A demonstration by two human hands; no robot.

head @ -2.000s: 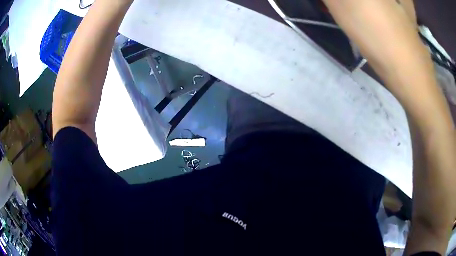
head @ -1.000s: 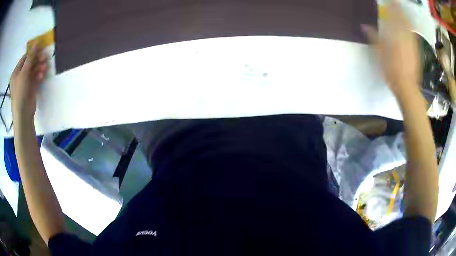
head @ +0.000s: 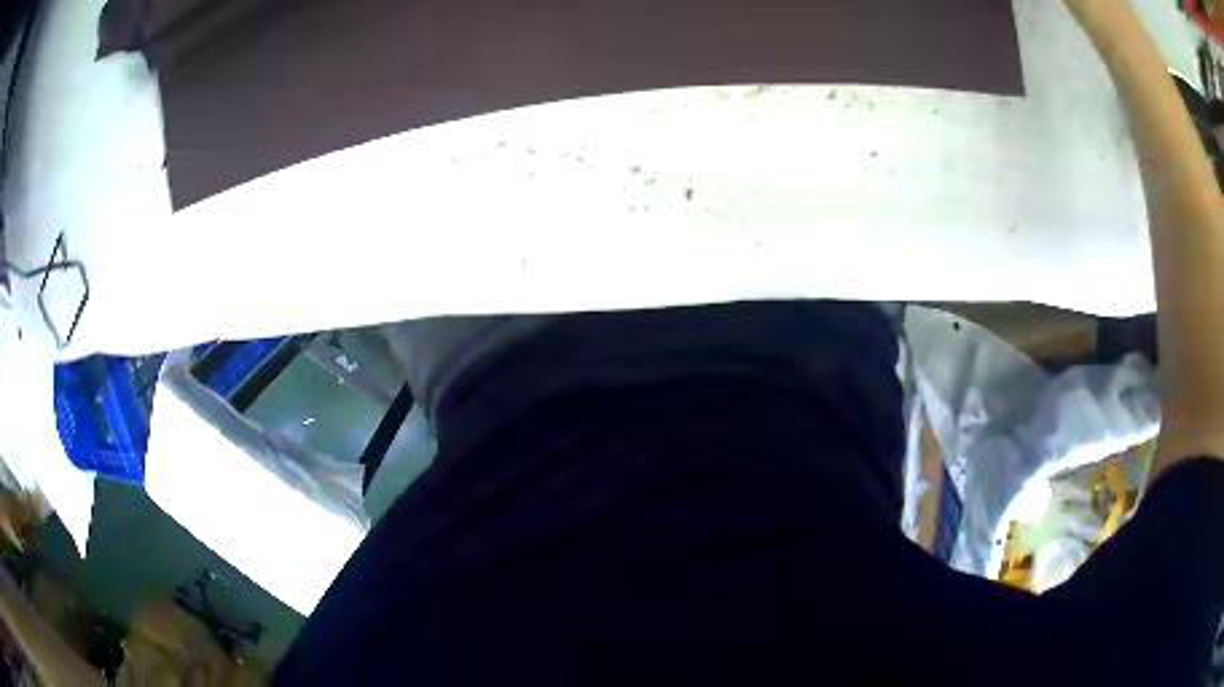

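Note:
A dark brown-purple fabric panel (head: 577,54) lies across the white table cover (head: 604,215). Its near edge curves, and its far part is cut off by the top of the picture. A small dark bit of cloth sticks out at its upper left corner. My right forearm reaches up along the right side, and my right hand is beyond the top edge of the picture. My left hand and arm are out of the picture. No yellow strip shows on the table part in view.
A thin black wire loop (head: 63,298) lies at the left table edge. Below left are a blue crate (head: 101,416) and a white board (head: 248,490). Below right is a cloudy plastic bag (head: 1074,416) with yellow scraps. A red edge (head: 1204,19) shows at the far upper right.
The view swung from the floor side to the table. Since one second ago, my left hand has left the picture, my right hand has moved up out of view, and the yellow ends beside the panel no longer show.

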